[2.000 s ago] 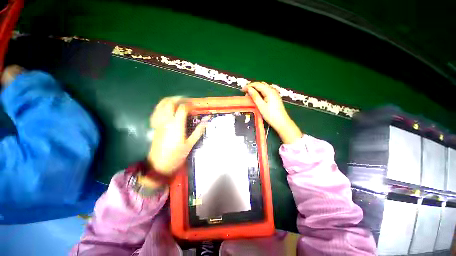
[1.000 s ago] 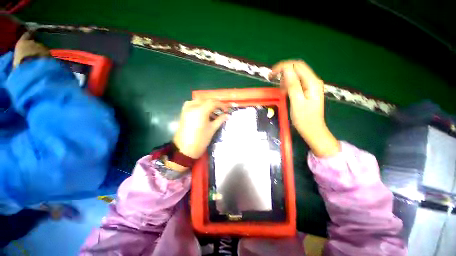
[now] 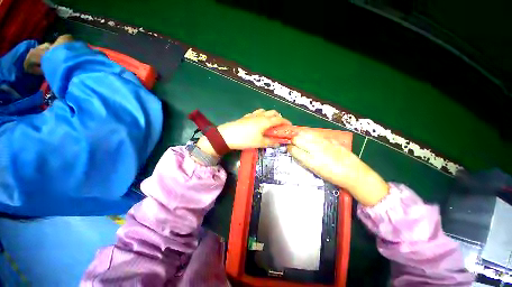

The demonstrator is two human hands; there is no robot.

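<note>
An open-backed tablet unit (image 3: 292,224) lies in a red frame (image 3: 344,246) in front of me. A large silver-white plate (image 3: 292,216) fills much of it, and a small green-white patch shows low on its left edge. My left hand (image 3: 250,130), with a dark red wrist strap (image 3: 213,133), is at the frame's top left, fingers bent over the top edge. My right hand (image 3: 325,160) lies across the top right, fingertips near the left hand's. The fingers hide the tablet's top end; I cannot tell whether they pinch a small part.
A coworker in a blue smock (image 3: 106,123) is on the left, with another red frame (image 3: 132,64) partly behind the sleeve. A worn, chipped edge strip (image 3: 314,106) crosses beyond my hands, with a green belt (image 3: 337,61) behind it. Grey-white stacked parts (image 3: 497,235) stand at right.
My left hand has moved up to the frame's top edge. My right hand has come inward over the tablet's top end. The tablet and frame now appear lower in the view.
</note>
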